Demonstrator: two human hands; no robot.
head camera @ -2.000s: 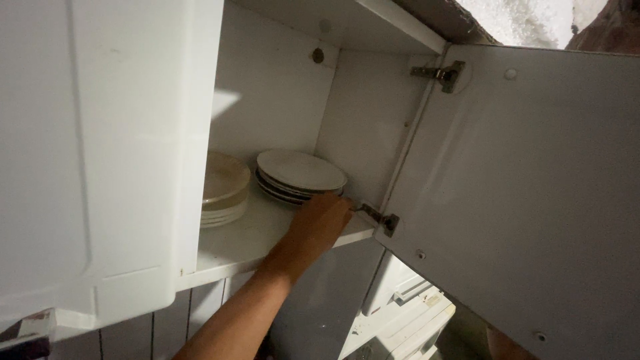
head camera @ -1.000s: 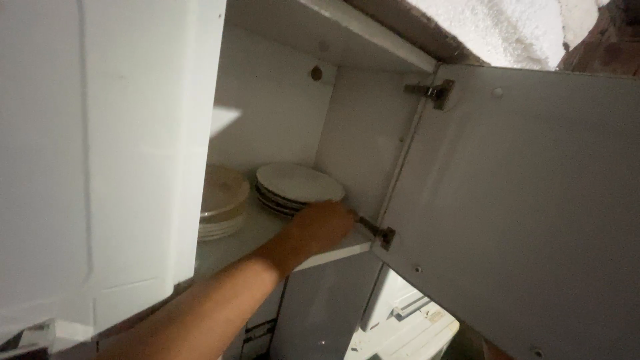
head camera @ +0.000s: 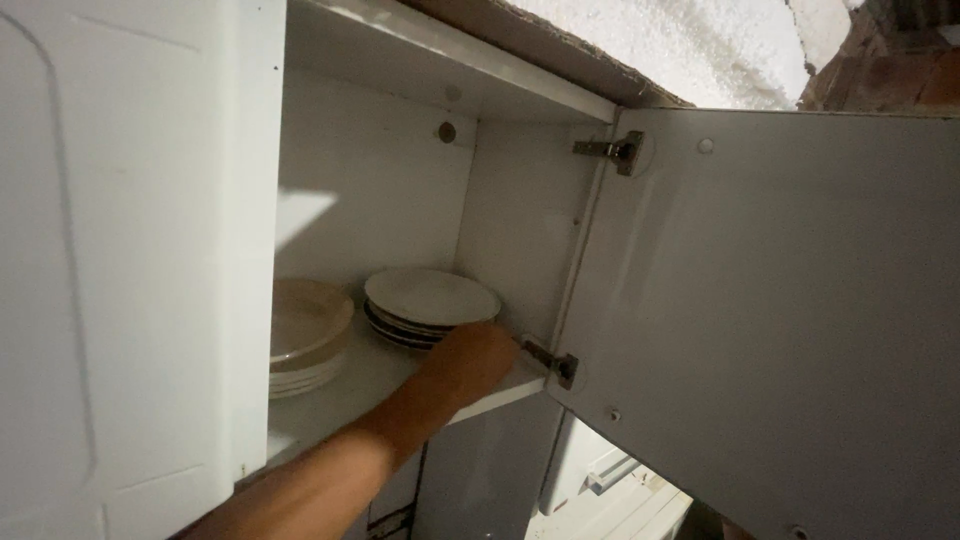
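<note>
My left hand (head camera: 480,360) reaches into a white wall cabinet from the lower left. It is at the front right edge of a stack of plates (head camera: 431,296), beside the lower metal door hinge (head camera: 555,364). Its fingers are turned away and hidden, so whether they grip anything cannot be told. The stack has a pale plate on top and dark-edged ones under it. Left of it stands a second stack of beige and white dishes (head camera: 311,322), partly hidden by a white cabinet door (head camera: 150,225). My right hand is not in view.
The right cabinet door (head camera: 765,285) stands wide open on its upper hinge (head camera: 619,152) and lower hinge. The shelf's front edge (head camera: 499,397) runs under my wrist. Below are a grey panel (head camera: 487,465) and a white slatted surface (head camera: 637,510). Rough white material (head camera: 720,45) lies above the cabinet.
The view has shifted somewhat. My left hand stays near the plates and the lower hinge, with its forearm now coming in more from the left. Both stacks remain on the shelf.
</note>
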